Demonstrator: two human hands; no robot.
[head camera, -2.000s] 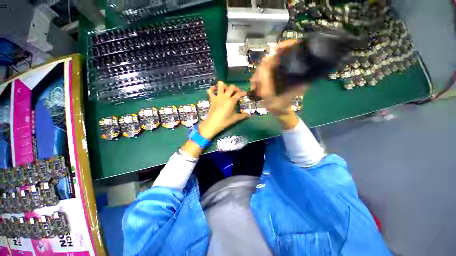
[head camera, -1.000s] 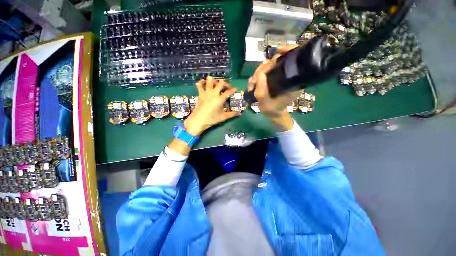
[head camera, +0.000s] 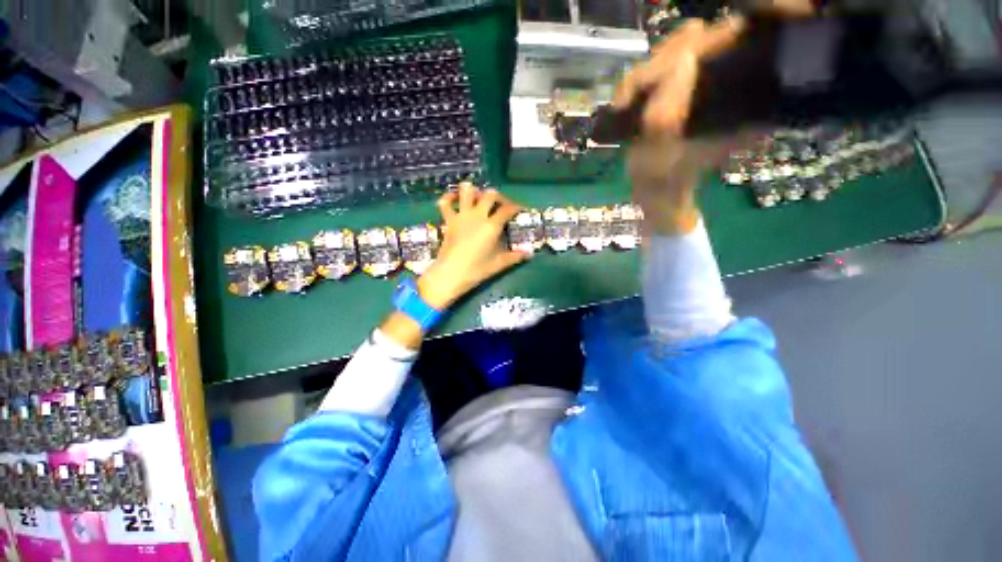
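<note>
A row of circuit board modules (head camera: 335, 253) with gold-orange edges runs across the green mat. My left hand (head camera: 475, 244) rests on the middle of the row, thumb and fingers around the edges of a module and hiding part of it. My right hand (head camera: 666, 121), blurred, grips a thick black electric screwdriver (head camera: 797, 71) above the bench. The screwdriver's front end is at the silver-white screw feeder (head camera: 538, 82); its tip is too blurred to place exactly. A small white-silver pile (head camera: 512, 313) lies at the near edge.
A clear plastic blister tray (head camera: 341, 126) with rows of black parts lies at the back left. More boards (head camera: 813, 176) lie at the right, partly behind the screwdriver. A printed carton (head camera: 55, 231) at the left bears rows of boards (head camera: 66, 417).
My right hand has moved up and away from the row with the screwdriver, uncovering several boards. My left hand stays on the row. The view has shifted slightly.
</note>
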